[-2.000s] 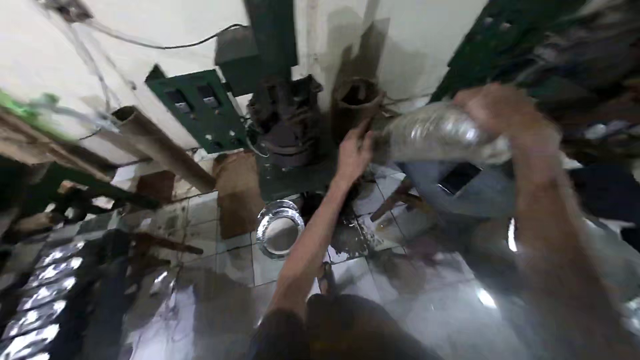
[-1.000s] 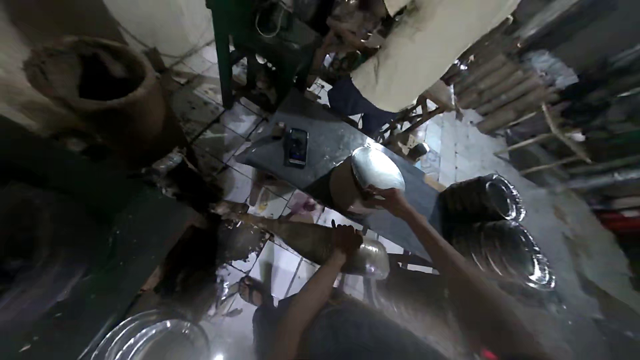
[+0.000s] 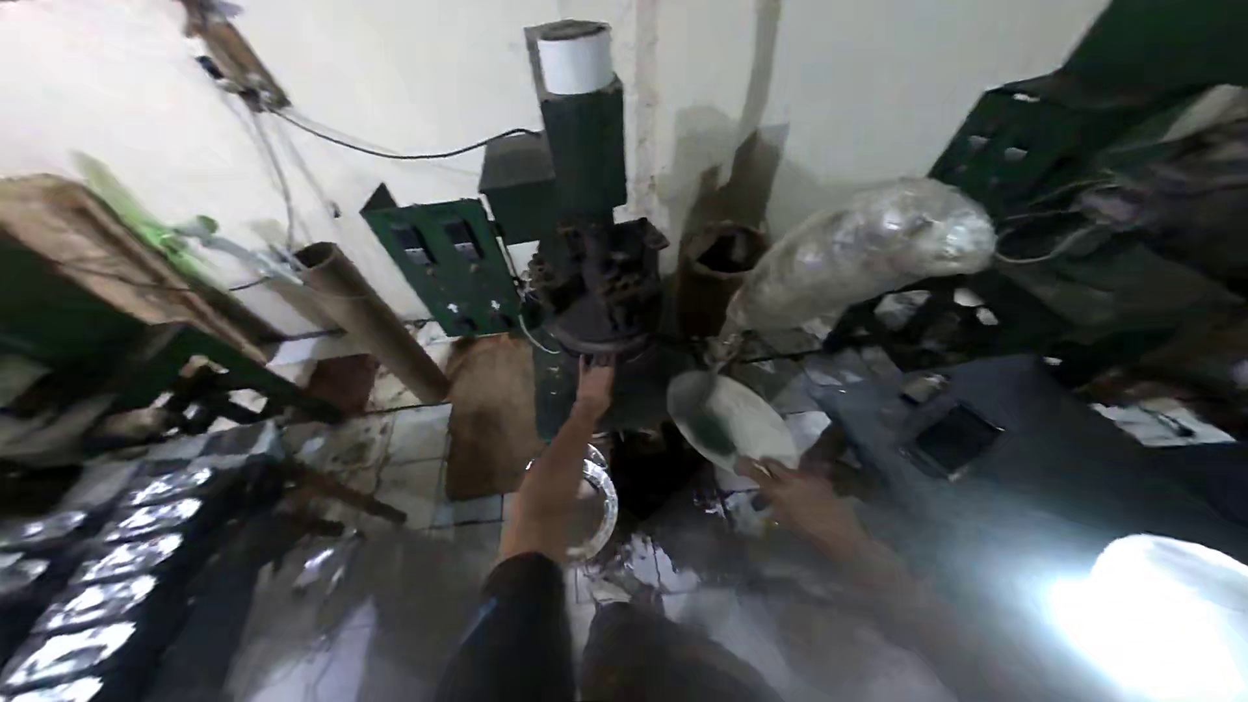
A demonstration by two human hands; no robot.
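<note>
My left hand (image 3: 596,380) reaches to the lower die area of a green press machine (image 3: 597,292); the fingertips are partly hidden beneath it, and whether they hold anything is unclear. My right hand (image 3: 775,478) grips the edge of a pale round metal disc (image 3: 726,419), tilted, to the right of the machine. Above and right of the disc, a long bag wrapped in clear plastic (image 3: 868,253) leans near a brown cylinder (image 3: 717,278). Shiny silver round plates (image 3: 606,507) lie low, partly behind my left forearm.
A green switch panel (image 3: 450,263) stands left of the machine. A brown tube (image 3: 370,322) leans at the wall. On the right, a dark table (image 3: 985,517) bears a phone (image 3: 954,439). Rows of shiny metal pieces (image 3: 127,546) sit at lower left.
The view has swung back to the machine. A second ago my left hand was on the long wrapped bag; now it is at the machine, and the bag stands apart from both hands.
</note>
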